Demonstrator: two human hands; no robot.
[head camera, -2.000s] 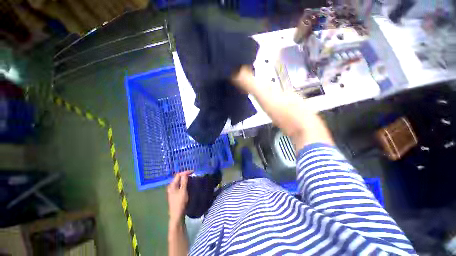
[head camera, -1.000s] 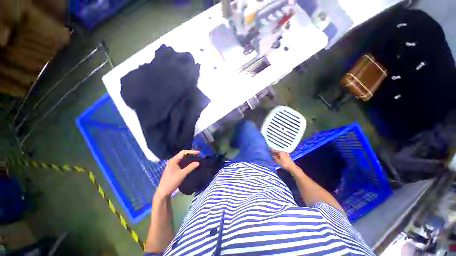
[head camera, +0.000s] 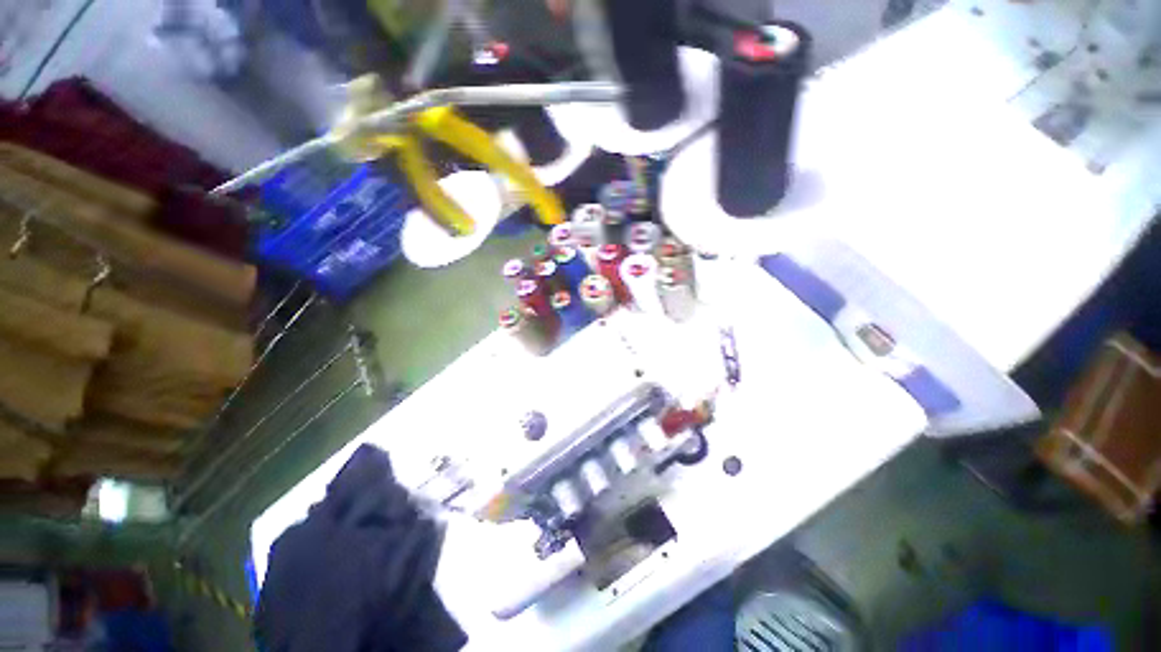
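Observation:
The dark garment body (head camera: 350, 560) lies bunched on the left end of the white table (head camera: 815, 439), cut off by the lower edge of the picture. The overlock machine (head camera: 598, 459) stands to its right, with its row of pale knobs facing the front. The needle area (head camera: 550, 535) is at the machine's left end, close to the fabric but small and blurred. Neither my left hand nor my right hand is in view.
Many small thread spools (head camera: 596, 287) stand behind the machine. A large dark thread cone (head camera: 760, 127) stands on a white disc, near yellow holders (head camera: 490, 159). A wire rack is left, brown cloth (head camera: 115, 331) hangs beyond, and a brown box (head camera: 1108, 433) is right.
The view has swung up and toward the machine and thread stand. Both hands, the striped shirt and the small dark piece held at the lap have left the picture. The garment still lies on the table.

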